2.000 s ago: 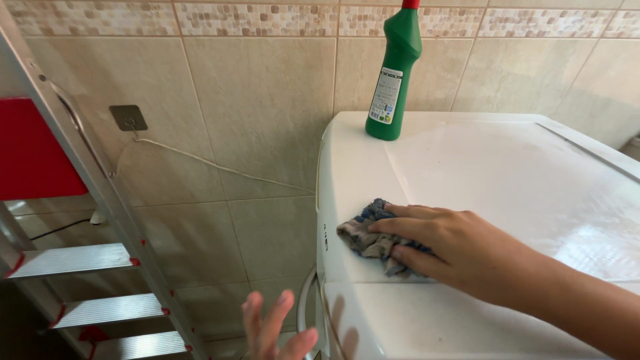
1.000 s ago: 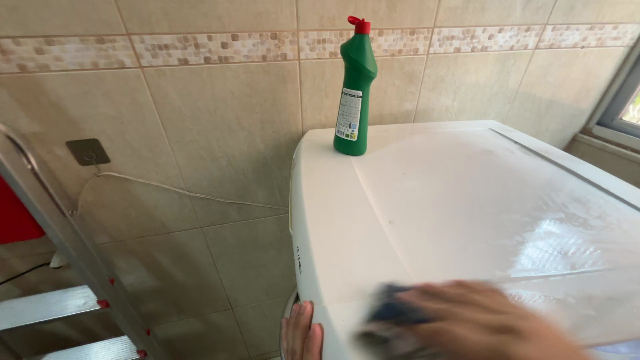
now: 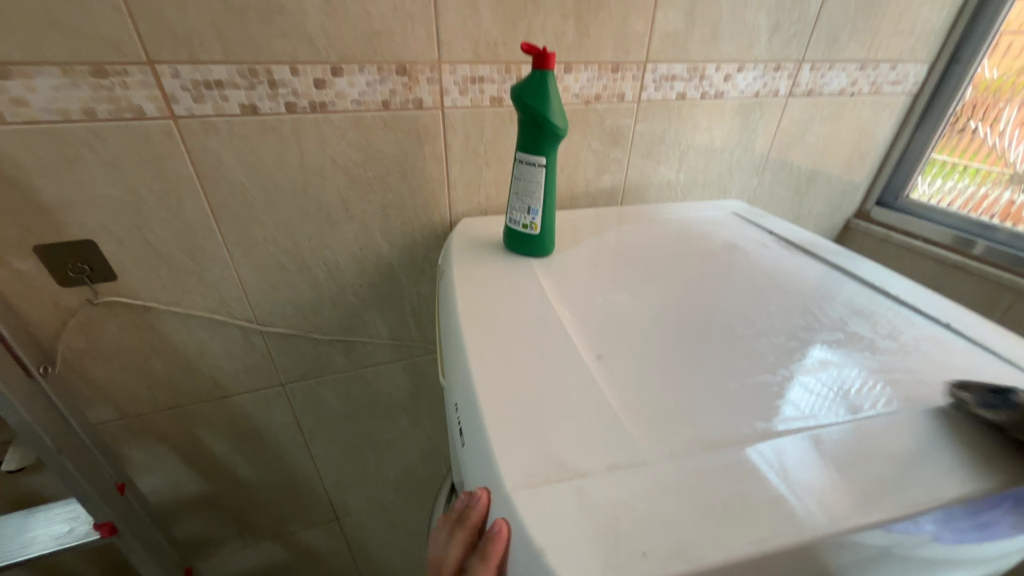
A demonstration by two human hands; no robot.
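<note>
A white appliance with a glossy, wet-looking top [image 3: 640, 320] fills the right half of the view. At its lower left edge rests my left hand [image 3: 470, 536], with only the fingers showing and nothing seen in them. The dark cloth [image 3: 992, 404] lies on the top at the far right edge of the view, blurred and cut off by the frame. My right hand is out of view. A green plastic bottle [image 3: 538, 172] with an open red flip cap stands upright on the back left corner of the top.
Beige wall tiles [image 3: 320, 192] run behind the appliance. A cord [image 3: 200, 314] stretches from an adhesive wall hook [image 3: 76, 262] to the appliance's left side. An aluminium stepladder [image 3: 48, 448] stands at the left, and a window [image 3: 972, 160] is at the upper right.
The cloth has moved right across the top; the right hand on it has left the view. My left hand, off the appliance two seconds ago, now touches its edge.
</note>
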